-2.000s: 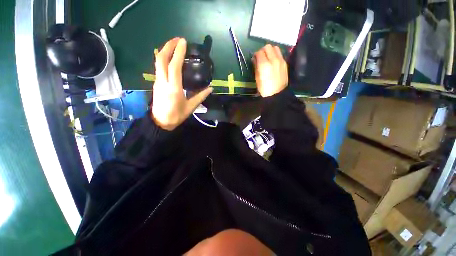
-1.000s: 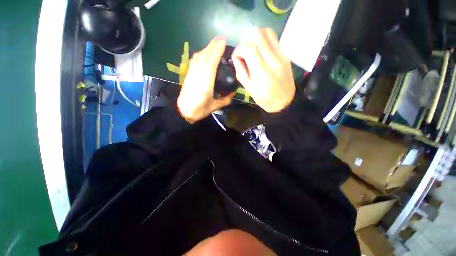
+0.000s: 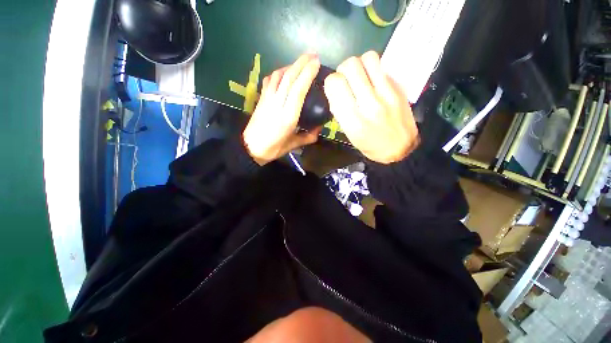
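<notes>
A black camera head point(image 3: 316, 109) is between my two hands at the front edge of the dark green mat point(image 3: 261, 33). My left hand point(image 3: 281, 110) is wrapped round its left side, the thumb below it. My right hand point(image 3: 372, 106) lies over its right side with bent fingers, and the fingertips are partly hidden. Whether my right hand holds a tool cannot be seen. A thin white cable point(image 3: 297, 163) hangs below the head. The lower body of the unit is hidden.
Another camera with a glossy black head point(image 3: 159, 30) stands at the upper left. A white keyboard point(image 3: 423, 43) and a yellow tape roll point(image 3: 387, 15) are at the back right. Yellow tape point(image 3: 252, 84) marks the mat. A carton of white-and-black pieces point(image 3: 348, 189) is below the bench. Cartons point(image 3: 499, 213) are at right.
Since two seconds ago, my right hand has moved from beside the tweezers onto the camera head. The tweezers no longer show. The view has shifted, and the keyboard and tape roll show differently.
</notes>
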